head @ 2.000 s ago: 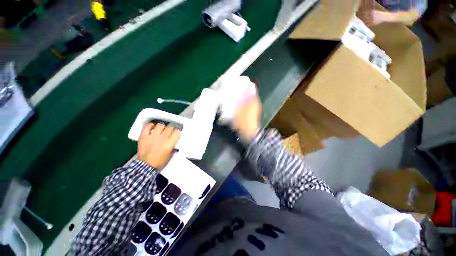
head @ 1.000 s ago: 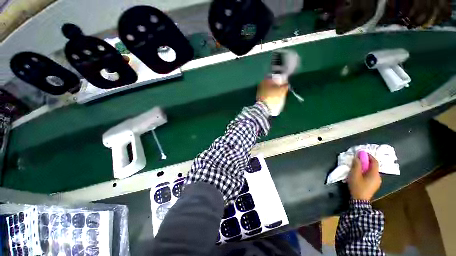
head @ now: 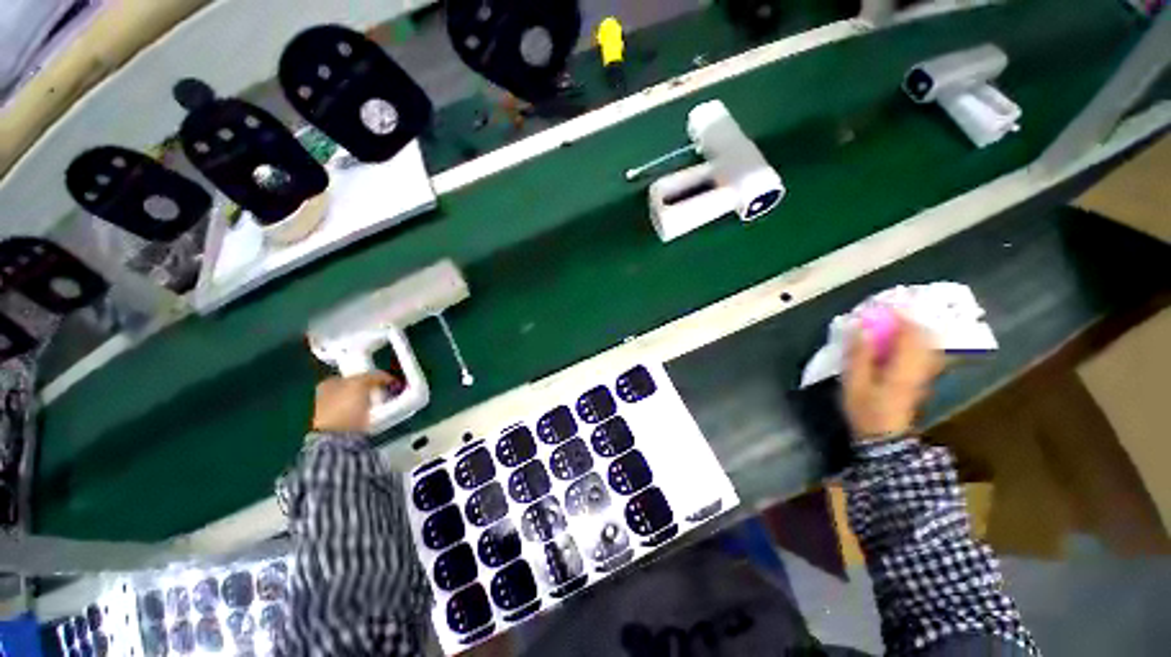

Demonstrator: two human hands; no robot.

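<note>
My left hand (head: 347, 401) is closed on the bracket loop of a white bullet camera housing (head: 392, 306) at the left of the green belt; its thin cable hangs to the right. My right hand (head: 889, 383), slightly blurred, holds a pink piece (head: 881, 324) over a crumpled white cloth (head: 950, 312) on the dark worktop. A sticker sheet (head: 687, 449) with rows of black decals lies between my hands, some spots grey. A second camera housing (head: 737, 161), with a dark oval face, lies on the belt ahead.
A third camera (head: 961, 87) lies at the belt's far right. Large black face stickers (head: 353, 96) line the raised shelf edge opposite. Bagged sticker sheets (head: 212, 610) are at lower left. Brown cardboard (head: 1117, 404) is at the right. A yellow object (head: 610, 41) is beyond the belt.
My left hand has let go of the dark-faced camera, now lying on the belt, and moved left onto another camera's bracket. My right hand stays at the cloth with the pink piece.
</note>
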